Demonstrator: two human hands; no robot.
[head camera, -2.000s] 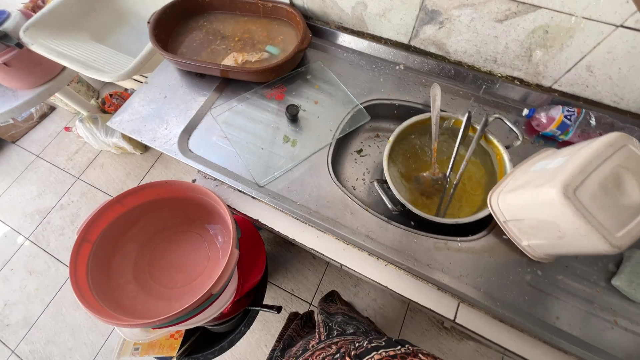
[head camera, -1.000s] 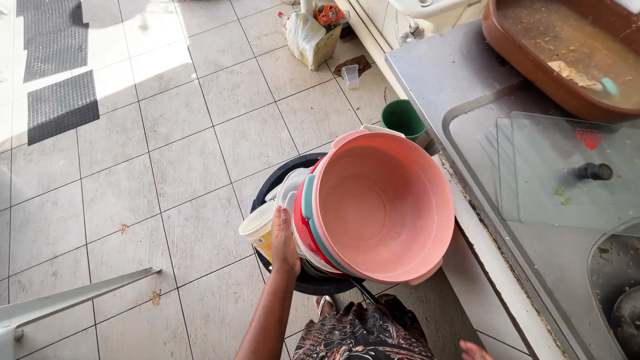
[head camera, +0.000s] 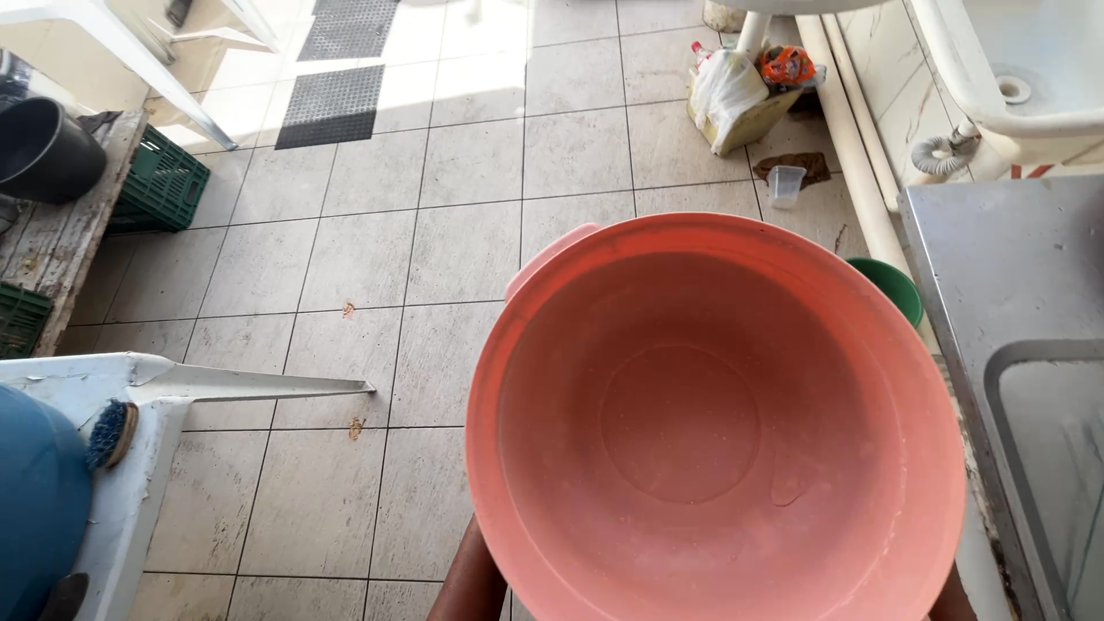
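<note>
A large pink plastic basin (head camera: 681, 423) fills the lower middle and right of the head view, its open top facing me. A few drops of water show on its inner wall. Behind its rim at the upper left shows a pink handle. My left forearm comes up from the bottom edge and goes behind the basin, and a bit of my right arm shows at the lower right. Both hands are hidden by the basin, so their grip cannot be seen.
At right runs the steel sink counter (head camera: 1018, 259), with a green bucket (head camera: 893, 289) beside it. A white table (head camera: 155, 448) with a scrub brush (head camera: 112, 434) stands at left. A small clear container (head camera: 786, 187) and a bag of rubbish (head camera: 729, 95) lie ahead.
Two seconds ago the pink basin sat on a stack beside the counter; a second ago my left hand was at that stack. Now the basin is larger and nearer. The view has swung left.
</note>
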